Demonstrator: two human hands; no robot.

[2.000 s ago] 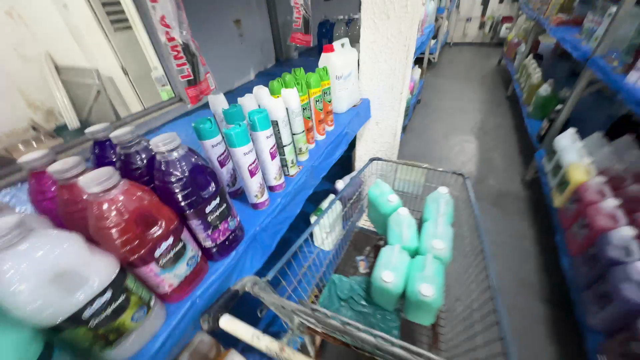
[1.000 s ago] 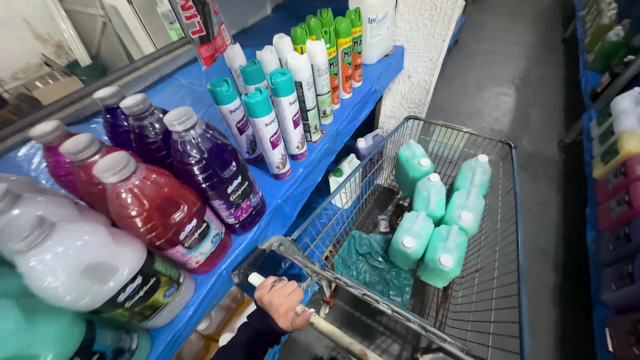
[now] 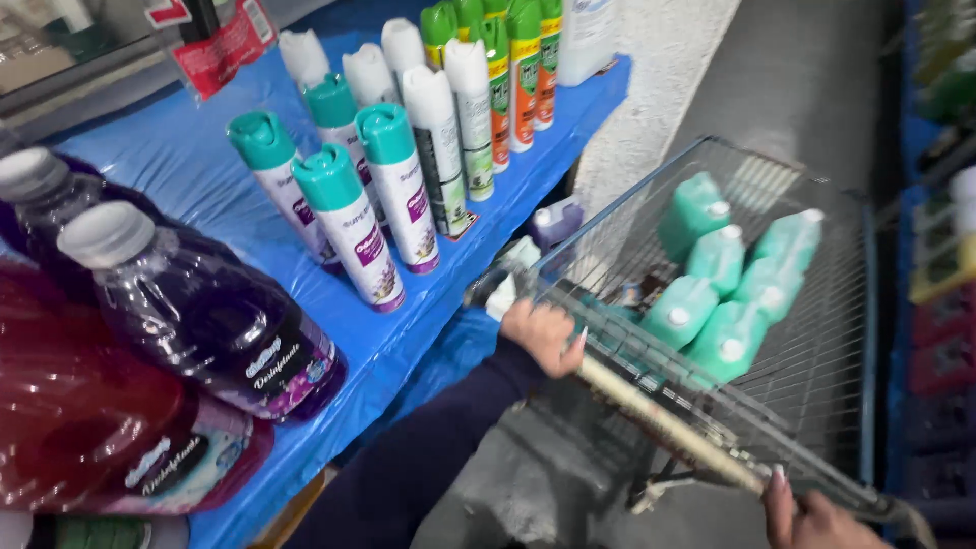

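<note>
My left hand, in a dark sleeve, is closed around the left end of the shopping cart's pale handle bar. At the lower right edge, my right hand grips the other end of that bar, partly cut off by the frame. Beyond the bar, the metal wire cart holds several green plastic jugs with white caps, grouped in its right part. A dark green plastic bag, mostly hidden by the cart's near side, lies beside them.
On the left, a shelf covered in blue plastic bears purple disinfectant bottles, a red bottle and several spray cans. A white rough pillar stands past its end. Blurred shelving with bottles lines the right side; grey floor runs between.
My left hand, out of view two seconds ago, came onto the handle bar and is still there. My right hand has come into view on the bar. The view has shifted along the shelf.
</note>
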